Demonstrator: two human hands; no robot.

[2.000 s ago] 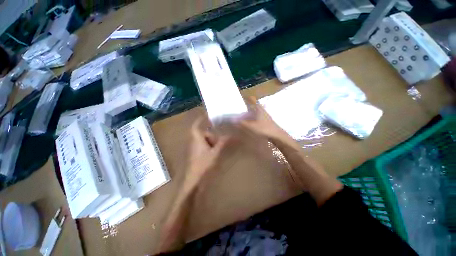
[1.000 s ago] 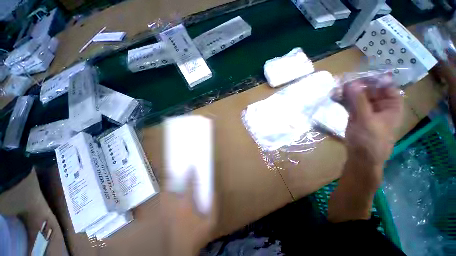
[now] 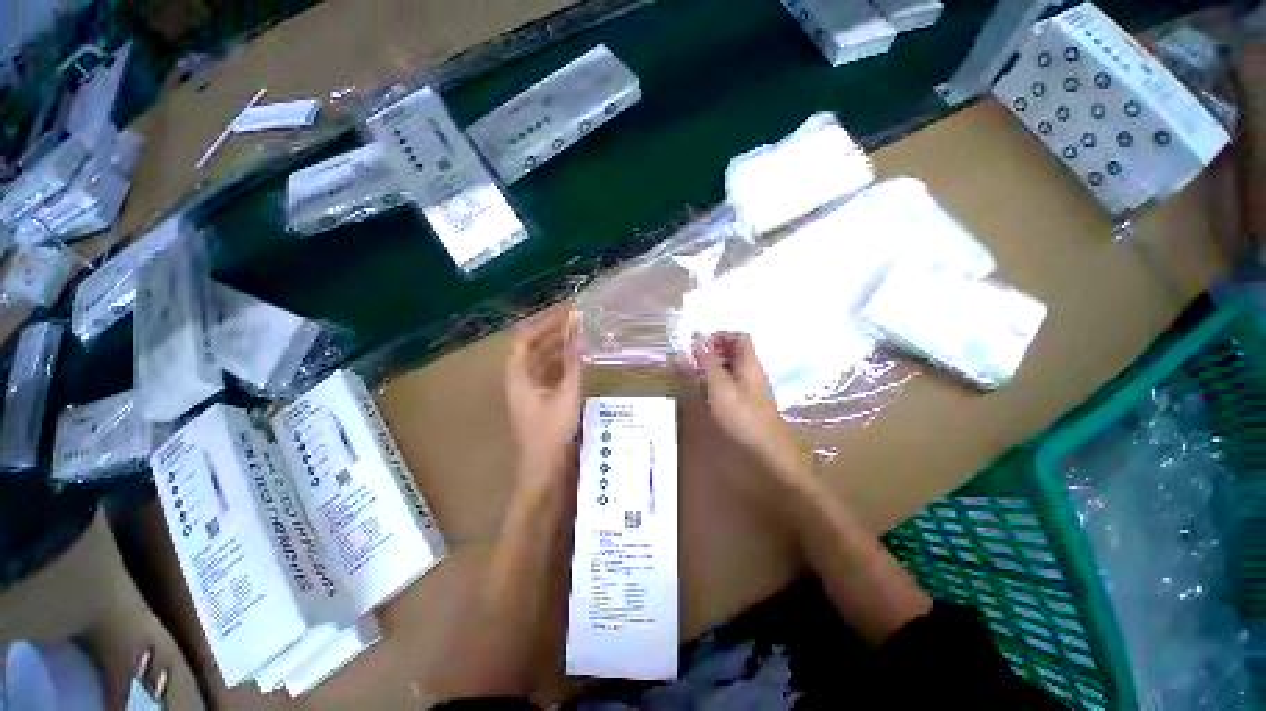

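Observation:
A long white retail box point(image 3: 623, 542) with black print lies upright in view between my forearms, near the front edge of the cardboard. My left hand point(image 3: 546, 364) and my right hand point(image 3: 725, 372) hold a clear poly bag point(image 3: 636, 317) stretched between them, just beyond the box's far end. Neither hand touches the box. The bright white stack of poly bags point(image 3: 819, 299) lies right of my hands; a folded bundle point(image 3: 958, 325) lies on its right side.
Unbagged boxes point(image 3: 229, 542) are stacked at left. Bagged boxes point(image 3: 447, 181) lie on the dark green conveyor belt point(image 3: 583, 181). A patterned box point(image 3: 1111, 111) stands far right. A green crate point(image 3: 1083, 556) with clear bags is lower right. A white tub point(image 3: 53, 676) is far left.
The box that was in my left hand now lies on the cardboard. My right hand has come back from the right with a clear bag, and both hands now grip it. Belt boxes have shifted left.

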